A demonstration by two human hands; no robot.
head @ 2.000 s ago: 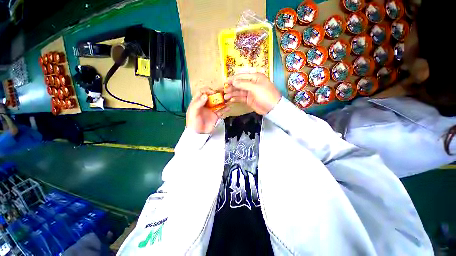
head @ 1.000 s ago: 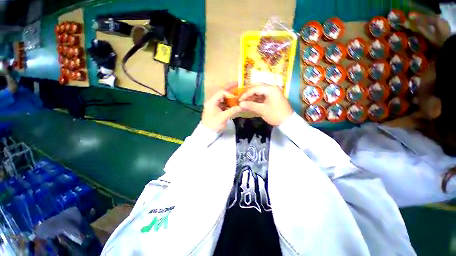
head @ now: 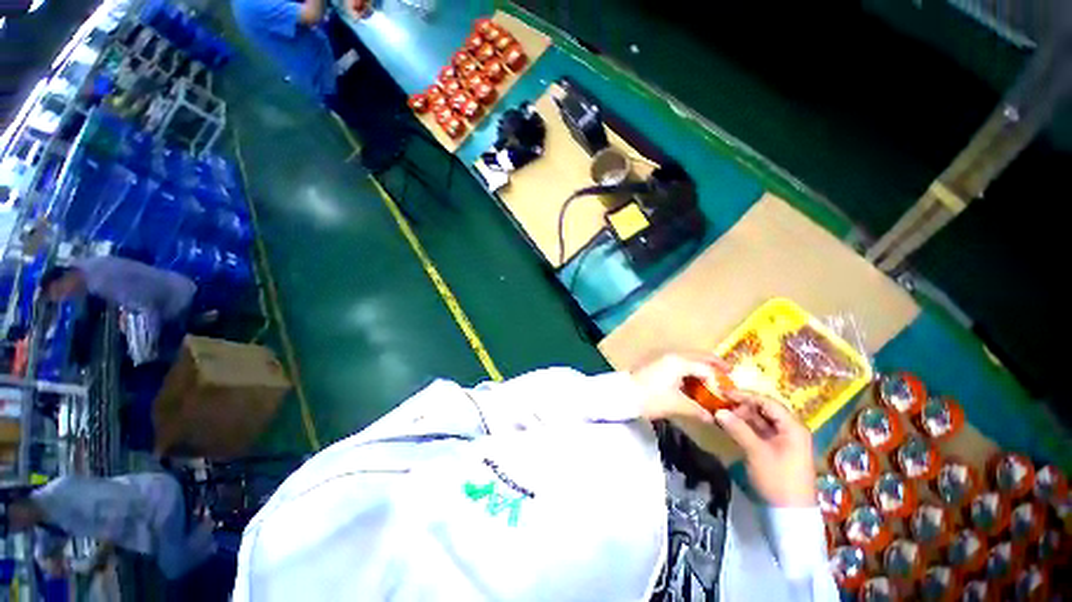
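Note:
My left hand (head: 675,390) holds an orange housing (head: 711,388) at the near side of the yellow tray. My right hand (head: 770,445) is against the housing's right side, its fingertips touching it; whether it pinches a small part is too small to tell. The yellow parts tray (head: 764,320) lies tilted in view on tan cardboard (head: 811,261), with small reddish bits in it. A clear plastic bag (head: 837,341) with reddish bits lies at its far right part. Rows of orange units (head: 890,493) with silvery centres stand right of the tray.
Black bench equipment (head: 670,218) with a cable and yellow label is left of the tray. Another batch of orange units (head: 473,80) is farther along the bench. A cardboard box (head: 220,394) stands by blue crates. A person in blue (head: 282,41) and other people are at left.
The view has swung left and rotated, so the bench now runs diagonally and more floor shows. The housing stays in my left hand. The neighbouring worker at the right is out of view.

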